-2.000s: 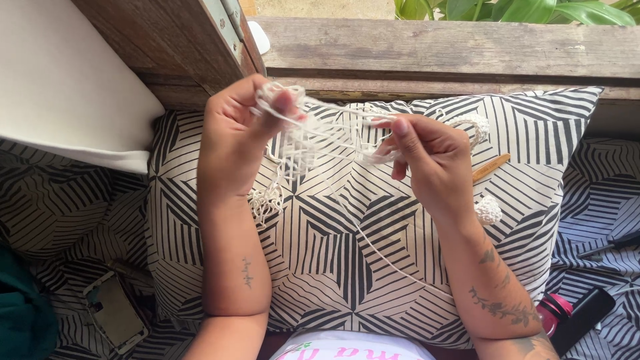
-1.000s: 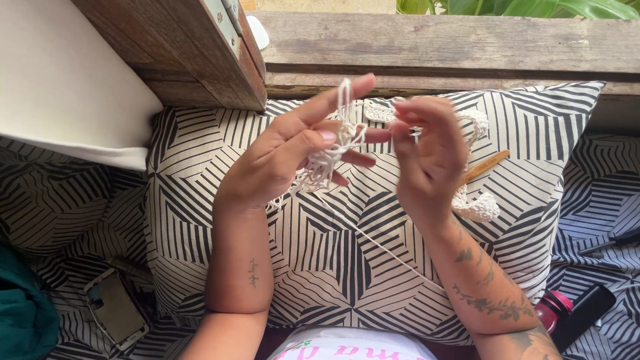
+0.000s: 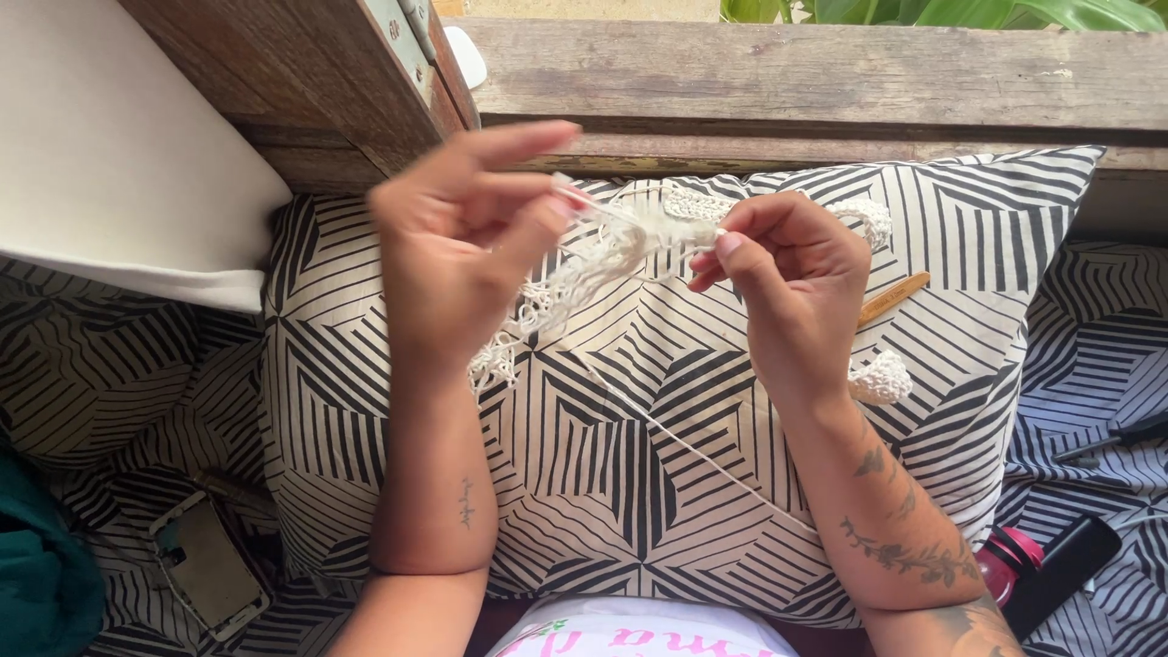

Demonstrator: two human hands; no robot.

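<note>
My left hand (image 3: pixel 474 237) pinches strands of tangled white yarn (image 3: pixel 584 274) between thumb and fingertips, its index finger stretched out above. My right hand (image 3: pixel 794 283) grips the other side of the same yarn between thumb and index finger, so the strands span both hands, partly blurred. Loose loops hang below toward the pillow, and one strand (image 3: pixel 693 452) runs down to my right forearm. White crocheted pieces lie on the pillow: a strip (image 3: pixel 698 205) behind my right fingers, a curled piece (image 3: pixel 871 219) beyond that hand, and another (image 3: pixel 883 377) beside my right wrist. A wooden crochet hook (image 3: pixel 896 297) rests partly hidden behind my right hand.
The patterned pillow (image 3: pixel 639 511) lies across my lap against a wooden sill (image 3: pixel 803 73). A wooden post (image 3: pixel 365 73) and white cloth (image 3: pixel 119 155) stand at left. A phone-like device (image 3: pixel 212 566) is at lower left; a pink bottle (image 3: pixel 1008 561) and black cylinder (image 3: pixel 1072 570) are at lower right.
The yarn, bunched at my left hand one second ago, now stretches between both hands. My right hand has closed on it, and my left hand has turned and shifted.
</note>
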